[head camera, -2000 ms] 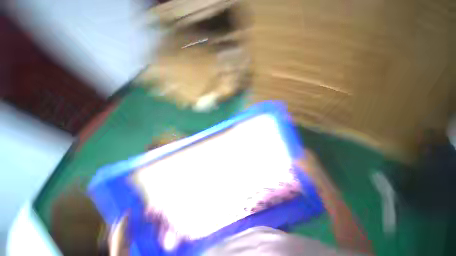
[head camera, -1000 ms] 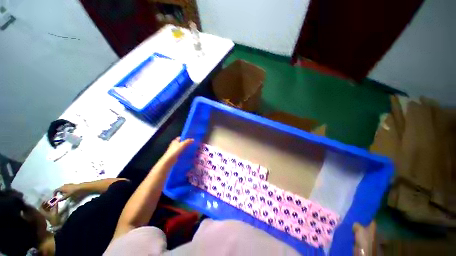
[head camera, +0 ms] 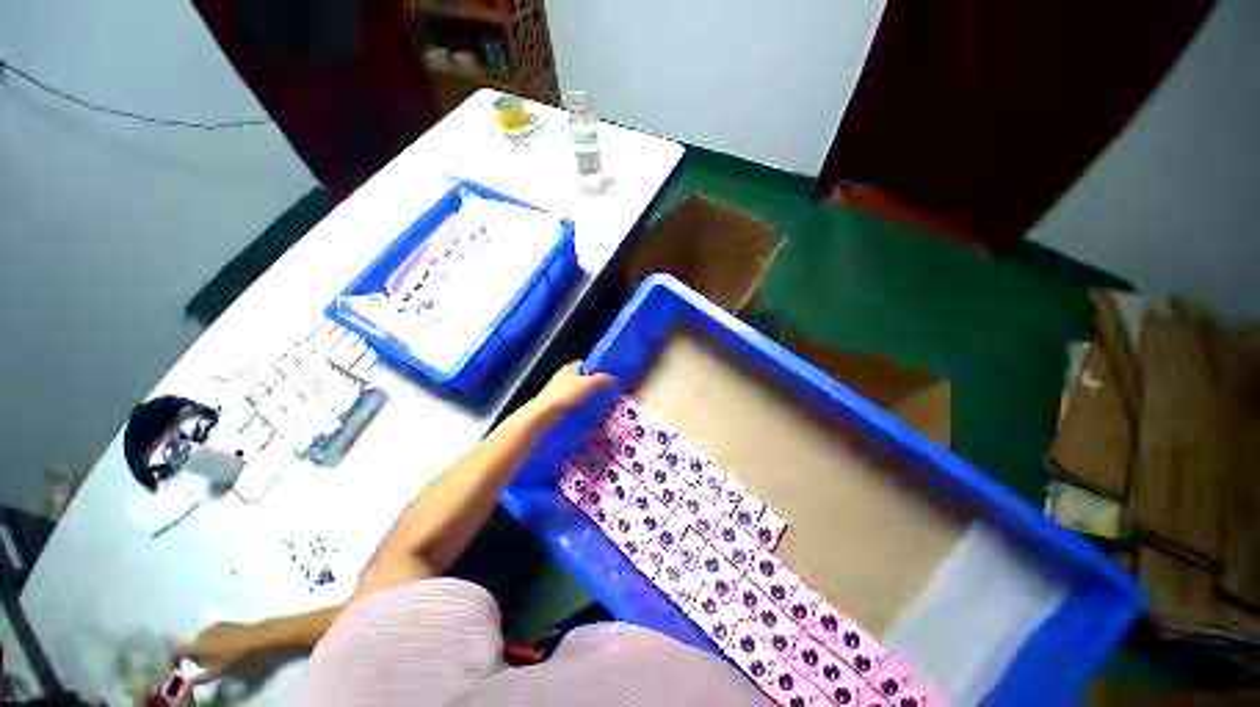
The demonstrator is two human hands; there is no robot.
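A large blue crate (head camera: 857, 401) is held in front of me, away from the table, tilted towards the lower right. Rows of small pink boxes (head camera: 691, 532) with dark round marks lie along its near side on a tan board (head camera: 815, 470). A white sheet (head camera: 974, 615) lies at its right end. My left hand (head camera: 583, 391) grips the crate's left end wall at the rim. My right hand is not in view; the crate's lower right is cut off by the frame edge.
A smaller blue crate (head camera: 518, 325) with white lining and some pink pieces stands on the white table (head camera: 415, 483). A clear bottle (head camera: 583, 145), white blocks (head camera: 297, 394) and a black coil (head camera: 152, 428) are there too. A co-worker's hand (head camera: 228, 642) is lower left. Open cartons (head camera: 705, 249) stand on the floor.
The large crate has shifted right and down and turned more steeply. My right hand has left the view. More of the table shows, and the co-worker is mostly out of view.
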